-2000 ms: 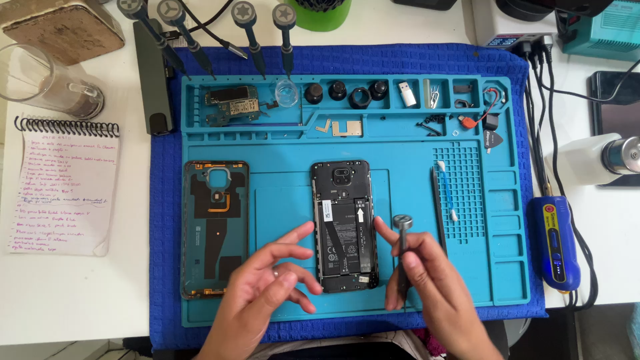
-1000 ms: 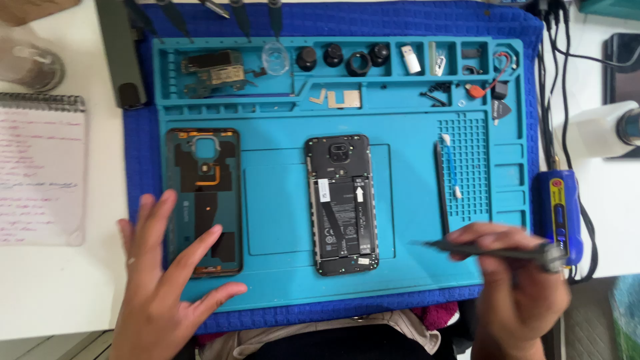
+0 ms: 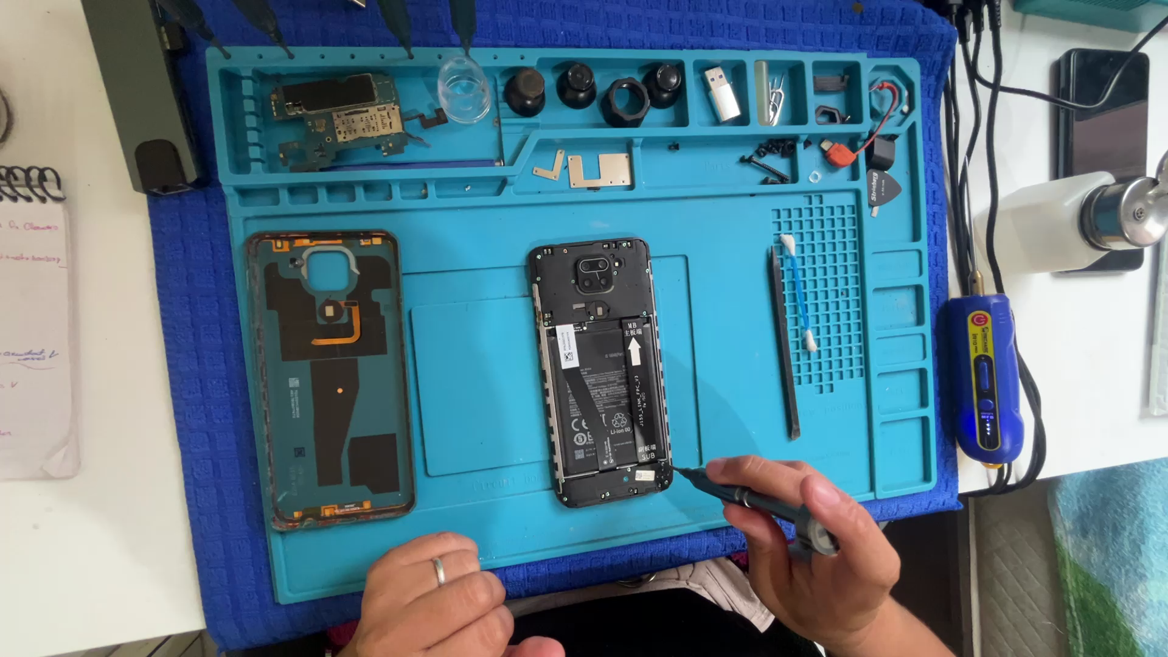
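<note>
A smartphone with its back off [image 3: 598, 374] lies on the teal silicone repair mat [image 3: 474, 365], battery and camera side up. My right hand [image 3: 808, 538] holds a dark precision screwdriver [image 3: 762, 502]; its tip is at the phone's lower right corner, though whether it touches is unclear. My left hand [image 3: 438, 598], with a ring on one finger, rests loosely curled at the mat's front edge; nothing shows in it. The phone's back cover [image 3: 292, 401] lies inner side up to the left. To the right are a black pry bar [image 3: 783, 347] and a cotton swab [image 3: 799, 292].
The mat's rear compartments hold a circuit board [image 3: 342, 109], black bottle caps or nozzles [image 3: 577, 85], metal plates [image 3: 600, 171] and small screws [image 3: 771, 160]. A blue-and-yellow handheld tool [image 3: 985, 379] and cables lie right. A spiral notebook [image 3: 32, 338] is at left; a dispenser bottle [image 3: 1049, 224] is back right.
My left hand has moved from beside the back cover toward the middle front and curled in. My right hand has brought the screwdriver's tip to the phone's lower right corner.
</note>
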